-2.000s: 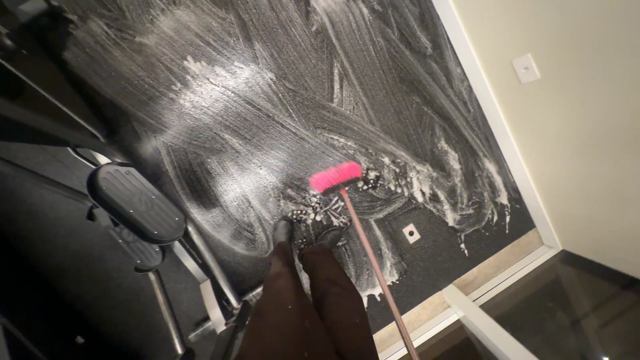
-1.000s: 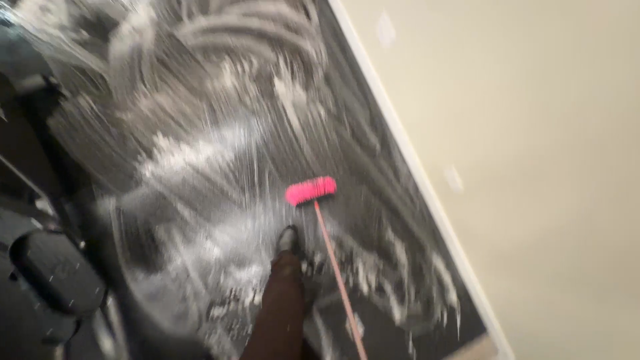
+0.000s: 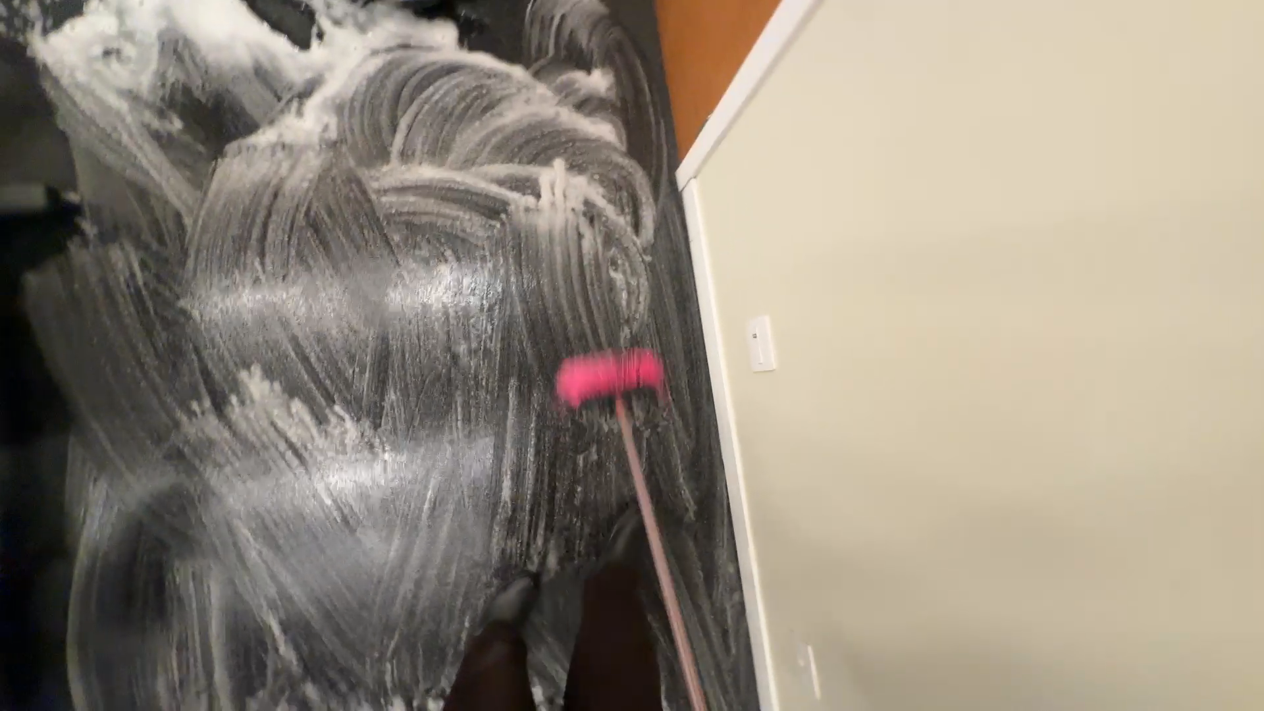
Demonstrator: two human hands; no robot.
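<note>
A broom with a bright pink bristle head (image 3: 609, 377) rests on the dark floor (image 3: 434, 415), right of the middle of the head view. Its thin pinkish handle (image 3: 657, 558) runs down and leaves the picture at the bottom edge. Streaks and curved swirls of white foam (image 3: 474, 118) cover much of the floor, thickest at the upper left. Neither of my hands shows, so what holds the handle is hidden below the picture. My feet (image 3: 515, 598) stand on the floor behind the broom head.
A cream wall (image 3: 987, 346) with a white baseboard (image 3: 726, 425) borders the floor on the right. The wall bears a white plate (image 3: 761, 344). An orange-brown surface (image 3: 706, 59) meets the baseboard's corner at the top. Something dark (image 3: 30, 202) lies at the left edge.
The view has shifted along the wall, and the exercise machine seen earlier at the left is out of it. My feet have moved over the floor, and the broom head is now close to the baseboard.
</note>
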